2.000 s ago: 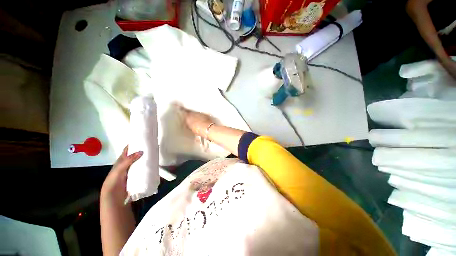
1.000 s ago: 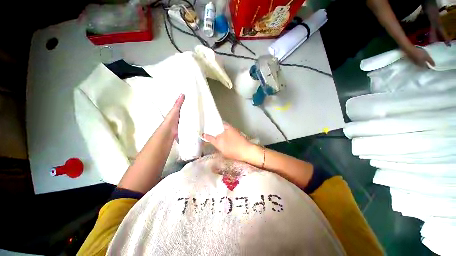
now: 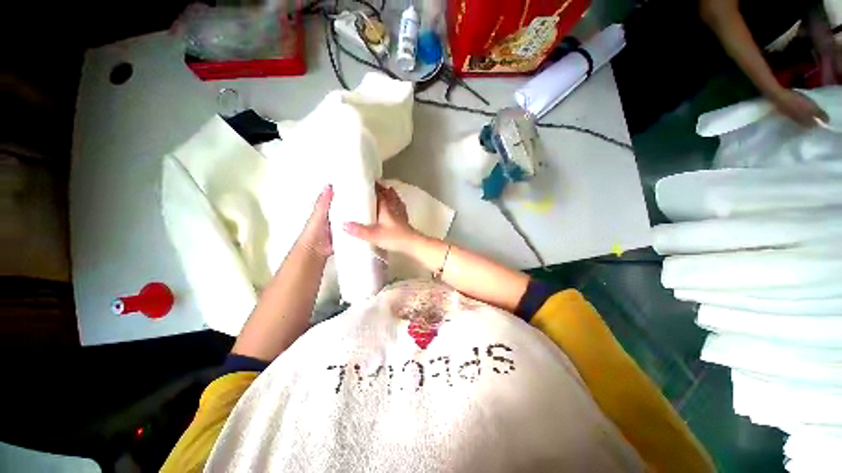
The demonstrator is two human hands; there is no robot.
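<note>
A cream-white jacket (image 3: 218, 194) lies on the pale table, with a black hanger (image 3: 251, 126) showing at its collar. One jacket sleeve (image 3: 351, 162) is raised between my hands, its lower end close to my apron. My left hand (image 3: 320, 222) lies along the sleeve's left side, its fingers partly hidden. My right hand (image 3: 391, 224) grips the sleeve from the right, thumb across its front. The corded device (image 3: 517, 144) with teal wrapping rests on the table to the right, apart from my hands.
A red bottle (image 3: 155, 300) lies at the table's left. A red tray (image 3: 247, 66) of clear plastic, a slim white bottle (image 3: 407, 39), cables, a red bag (image 3: 508, 37) and a white roll (image 3: 571, 72) are at the back. White jackets (image 3: 739, 226) hang at right, with a person's hand on them.
Two seconds ago my left hand held the sleeve upright and my right hand lay on the jacket. Now both hands are around the sleeve, my right hand higher than one second ago.
</note>
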